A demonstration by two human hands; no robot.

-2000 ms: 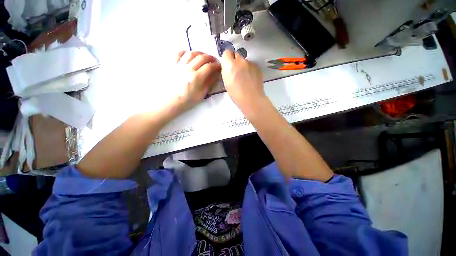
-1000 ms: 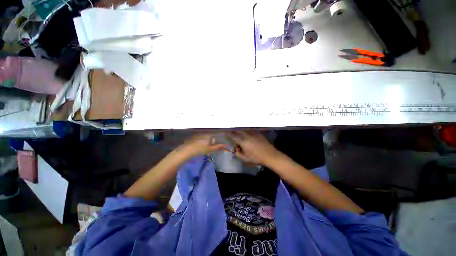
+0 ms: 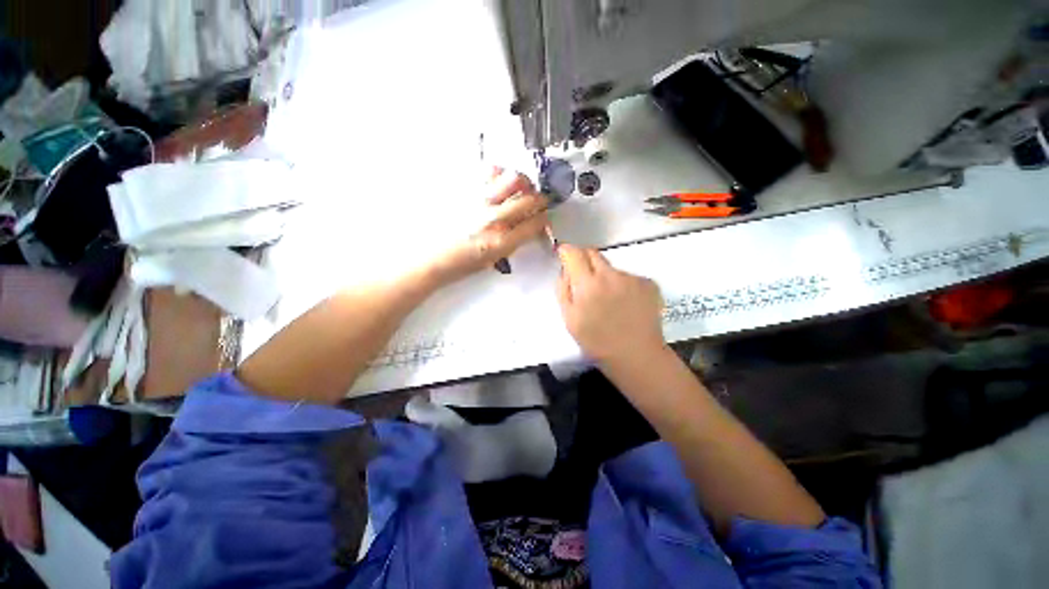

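My left hand (image 3: 506, 228) is at the needle area with its fingers bent, at the left end of a small white fabric piece. My right hand (image 3: 612, 305) is lower and to the right, its thumb and fingertips pinching the piece. The fabric is mostly lost in glare and behind the fingers. A thin dark-edged bit shows between the hands. The round metal needle plate (image 3: 558, 180) is just beyond my left fingertips. The pale sewing machine head (image 3: 546, 81) stands above it; the needle tip cannot be made out.
Orange-handled snips (image 3: 702, 205) lie right of the needle plate, below a black rectangle like a smartphone (image 3: 727, 124). White cut pieces (image 3: 196, 205) lie at left over a brown board (image 3: 184, 339). Printed ruler marks (image 3: 748, 297) run along the table's front edge. White cloth (image 3: 506, 443) is in the lap.
One second ago both hands were below the table edge over the lap; now they are up on the tabletop by the needle. The view has shifted, bringing the machine head back into the picture.
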